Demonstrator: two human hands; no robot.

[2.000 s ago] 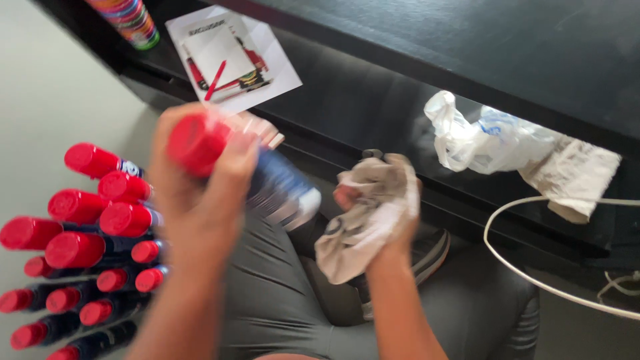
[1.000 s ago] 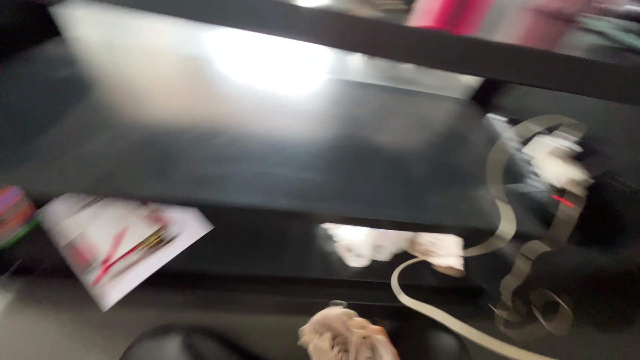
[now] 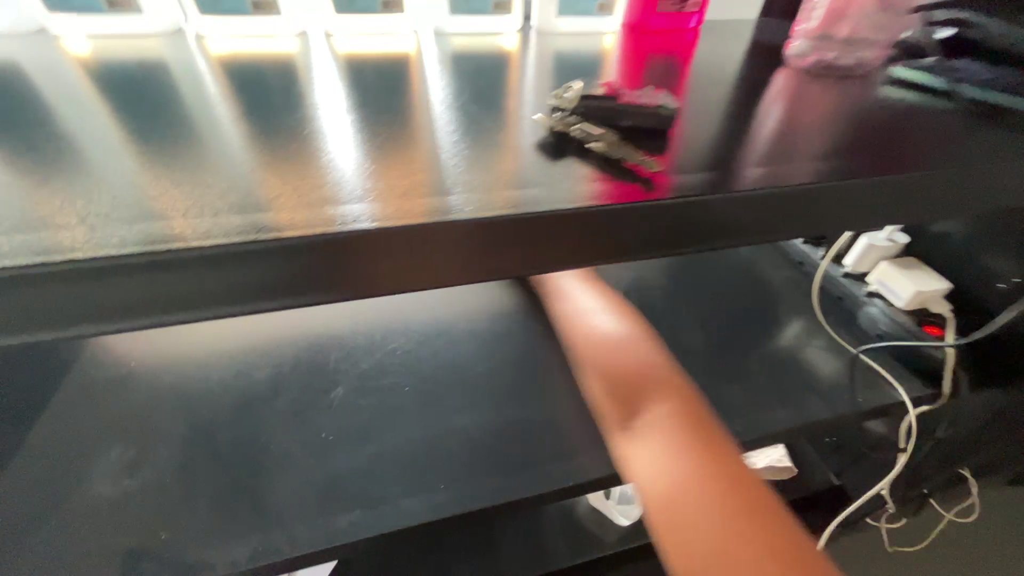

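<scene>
My right forearm reaches from the lower right over the black middle shelf [image 3: 344,424] and passes under the edge of the black upper shelf [image 3: 448,252]. The hand at its end is hidden behind that edge, so what it holds or touches does not show. My left hand is out of view. A bunch of keys [image 3: 608,132] lies on the upper shelf, above where the arm disappears. Beside the arm, lower down, parts of a white plastic bag [image 3: 620,504] and a crumpled whitish cloth [image 3: 770,462] show on the lowest shelf.
White containers [image 3: 392,16] and a pink one [image 3: 664,12] stand at the back of the upper shelf, with a pink translucent item [image 3: 844,36] to the right. White adapters [image 3: 910,282] are plugged into a power strip. A loose white cable [image 3: 896,384] hangs down the right side.
The view has swung up to the shelves. Two seconds ago a red-capped bottle was in my left hand and a cloth in my right; neither shows now. My right arm has gone in under the upper shelf.
</scene>
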